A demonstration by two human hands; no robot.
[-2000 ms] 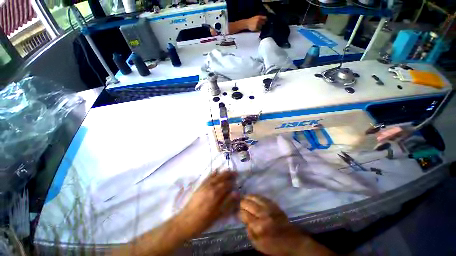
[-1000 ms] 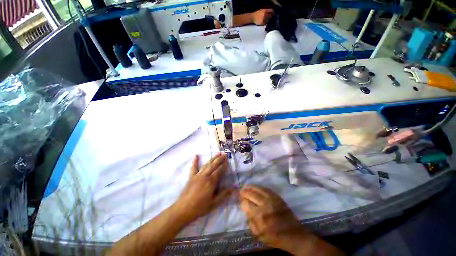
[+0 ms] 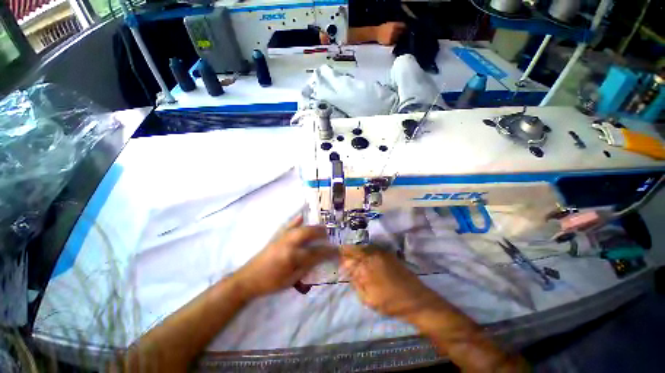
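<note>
Thin pale lilac-white cloth (image 3: pixel 197 248) lies on the machine table left of the needle, with more of it bunched to the right under the machine arm. The white sewing machine (image 3: pixel 452 185) has its needle and presser foot area (image 3: pixel 337 224) just beyond my hands. My left hand (image 3: pixel 288 255) is at the cloth just left of and below the needle, fingers bent. My right hand (image 3: pixel 372 277) is close beside it, fingertips together near the needle. Blur and the hands hide what the fingertips hold and the cloth edge there.
Thread snips (image 3: pixel 526 264) lie right of my right hand. Blue scissor handles (image 3: pixel 472 218) show under the machine arm. A clear plastic bag (image 3: pixel 51 160) is at the left. Dark thread cones (image 3: pixel 208 76) stand behind the table. Another person's arm (image 3: pixel 375 33) is at the opposite machine.
Both hands have moved towards the needle. My left hand has gone from flat on the cloth to bent fingers. The cloth's front part has shifted, and bare machine bed shows below the hands.
</note>
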